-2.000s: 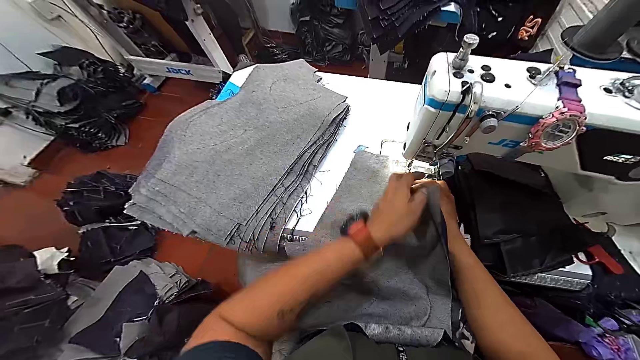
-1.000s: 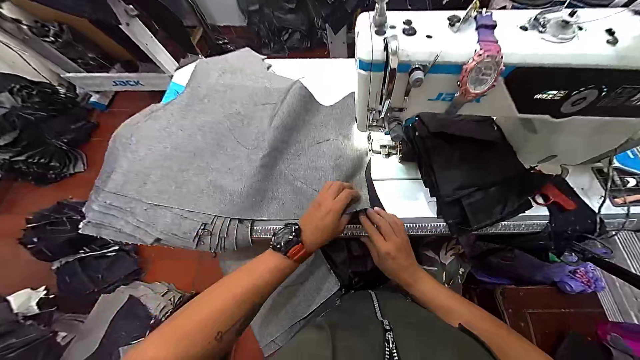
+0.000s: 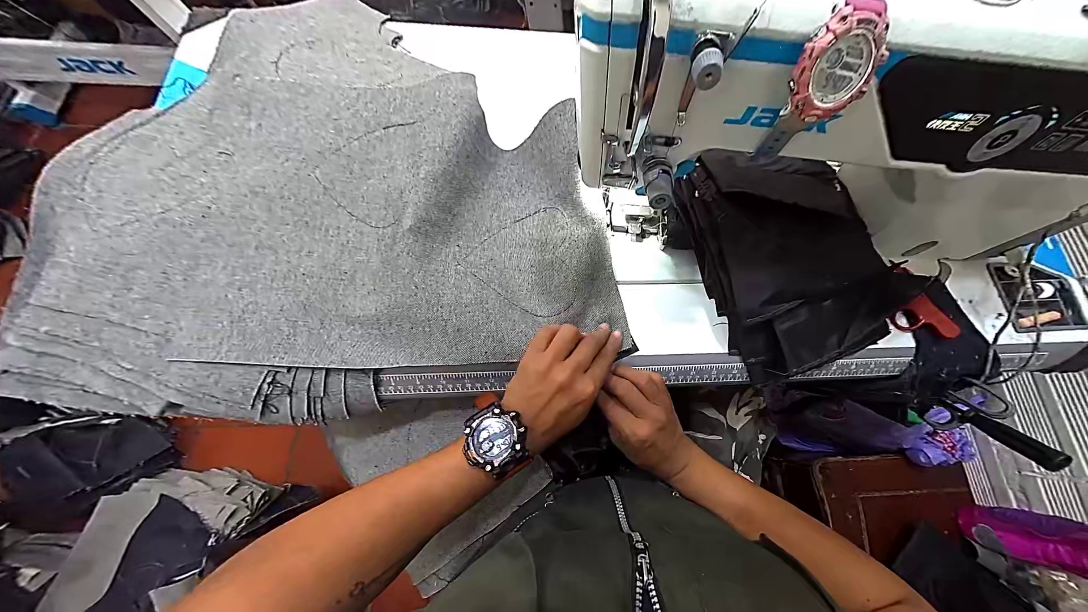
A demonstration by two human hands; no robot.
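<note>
A grey fabric panel (image 3: 510, 255) with curved marked lines lies over a stack of similar cut pieces (image 3: 102, 340), its right corner by the table edge. My left hand (image 3: 561, 382), with a black watch on the wrist, rests fingertips at that corner. Close against it, my right hand (image 3: 642, 416) has its fingers bent at the table edge. Both hands appear to pinch the panel's edge together with dark cloth, partly hidden under the fingers. Behind them stands the Jack sewing machine (image 3: 765, 102), its presser foot (image 3: 637, 223) with no grey cloth beneath it.
Folded black fabric (image 3: 790, 255) lies right of the presser foot, near a red pistol-shaped object (image 3: 931, 316). A ruler strip (image 3: 450, 382) runs along the table's front edge. A pink watch (image 3: 841, 72) hangs on the machine. Dark and grey fabric heaps lie at lower left.
Two seconds ago my hands were near the presser foot with grey cloth; now they are at the table's front edge. A grey panel now lies spread from the stack towards the machine. The view has shifted.
</note>
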